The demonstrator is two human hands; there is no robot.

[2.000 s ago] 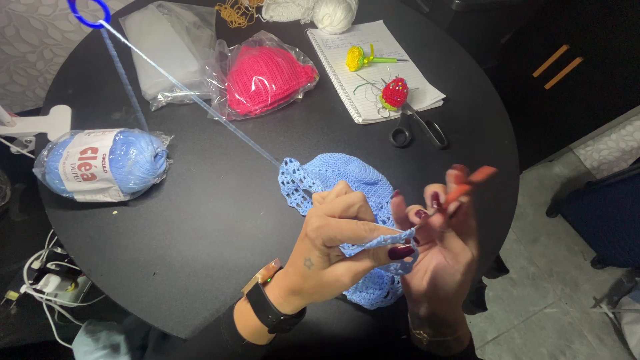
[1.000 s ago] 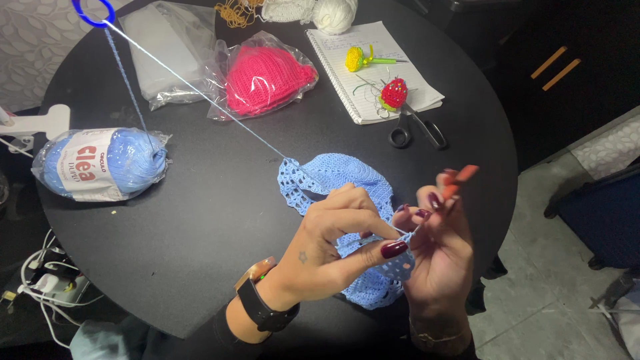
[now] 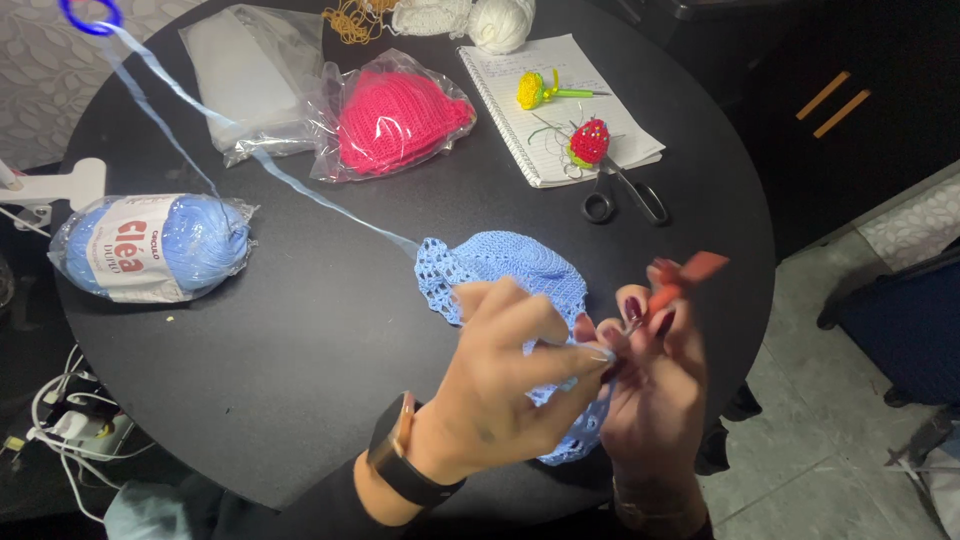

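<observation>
My left hand (image 3: 517,375), with a dark watch on its wrist, pinches the edge of a light blue crocheted piece (image 3: 517,259) that has an openwork border. My right hand (image 3: 652,367) grips a crochet hook with a red-orange handle (image 3: 686,281); its tip is blurred close to my left fingertips. The piece rests partly on the round black table, and my hands hide much of it. Light blue yarn (image 3: 322,199) runs from the piece up to a blue ring (image 3: 90,11) at the top left, then down to a wrapped blue yarn ball (image 3: 157,244).
Plastic bags, one holding a pink crocheted item (image 3: 397,124), lie at the back. A spiral notebook (image 3: 510,112) bears handwriting, a yellow crocheted flower (image 3: 531,90) and a red pincushion (image 3: 590,141). Black-handled scissors (image 3: 626,199) lie beside it. White yarn (image 3: 501,22) is behind; cables (image 3: 67,427) hang lower left.
The yarn between the ring and the blue piece was straight a second ago and now hangs wavier. My hands have shifted only slightly around the work.
</observation>
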